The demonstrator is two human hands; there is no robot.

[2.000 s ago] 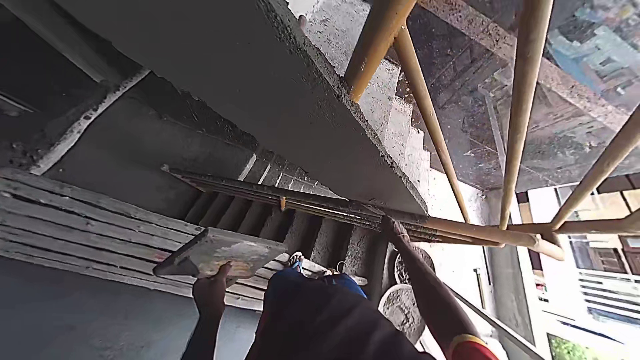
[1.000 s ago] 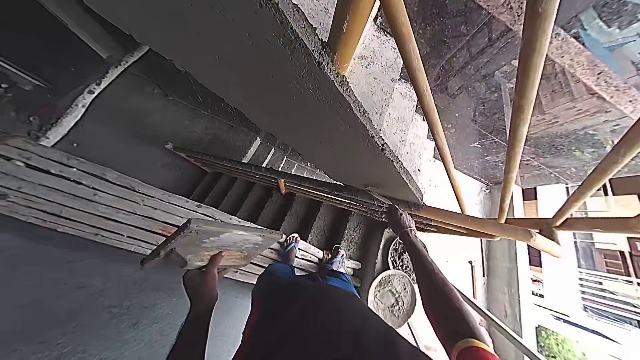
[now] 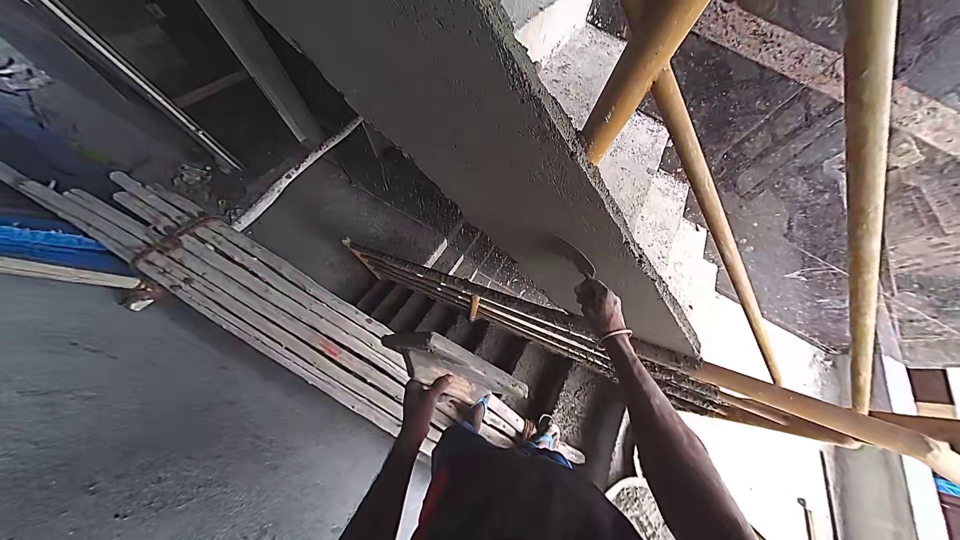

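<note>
My left hand [image 3: 426, 401] grips a flat wooden board [image 3: 472, 367], a plasterer's hawk or float, held tilted over the bamboo planks; its underside is hidden. My right hand [image 3: 600, 304] is raised with its fingers closed round a trowel [image 3: 576, 256], whose curved dark blade lies against or very near the grey mortared side of the concrete stair slab [image 3: 480, 150]. Just below that hand a mortar-crusted bundle of poles [image 3: 525, 319] crosses the stairwell.
My feet in sandals stand on a tied walkway of bamboo poles [image 3: 300, 300]. Concrete steps [image 3: 536, 367] drop away below. A basin of mortar [image 3: 637, 506] sits at bottom right. Thick yellow bamboo props [image 3: 866, 202] rise at right, and a grey plastered wall [image 3: 187, 420] is on the left.
My right hand has left the pole bundle's area near the slab's lower end and is up against the slab with the trowel. The view has swung left.
</note>
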